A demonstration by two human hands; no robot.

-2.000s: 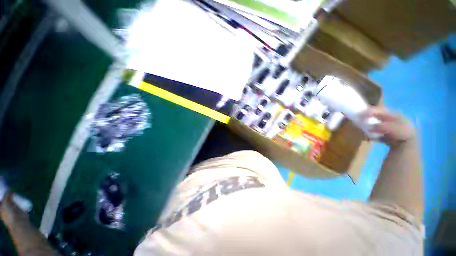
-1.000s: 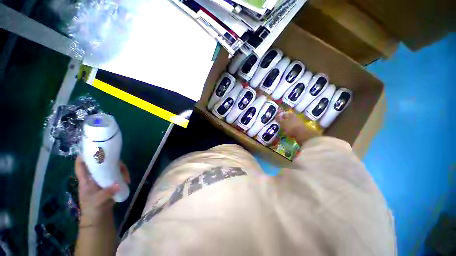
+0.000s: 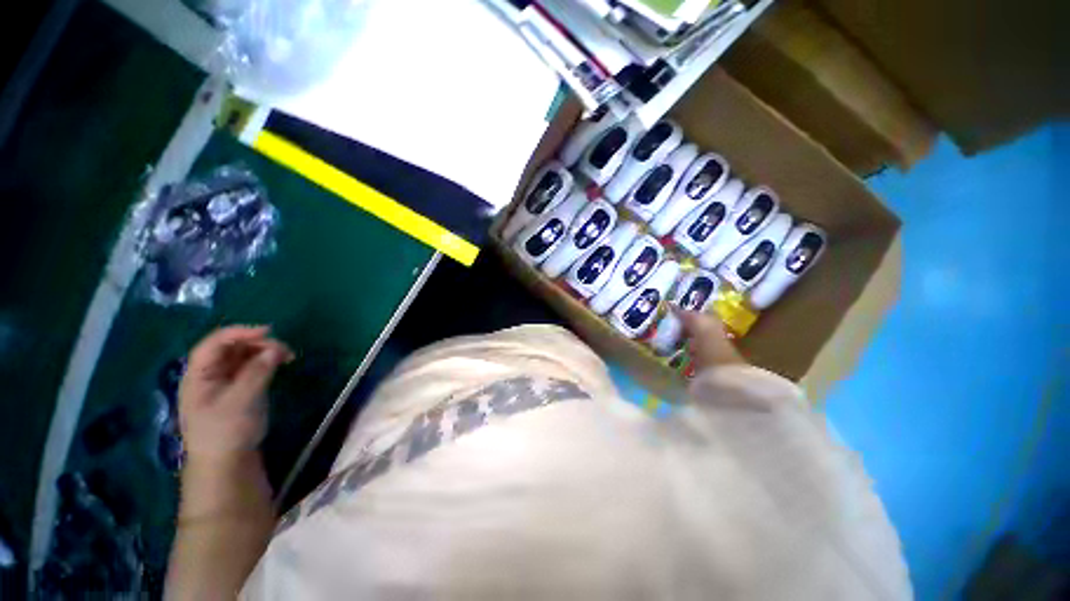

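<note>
Several white handheld devices with black oval faces lie in slanted rows in the open brown carton at right. My right hand is in the carton's near part, fingers at the lower end of a device; blur and overlap hide whether it grips it. My left hand is above the green bench, empty, with loosely bent fingers. A shiny bundle of bagged black panels lies beyond it.
A yellow edge stripe and white sheet lie between bundle and carton. A clear bag rests at the top. Stacked sheets stand behind the carton. More dark bagged panels lie at lower left.
The white device is gone from my left hand, which is now empty. My right hand, earlier outside the carton, stays inside it, and another device shows beside its fingers.
</note>
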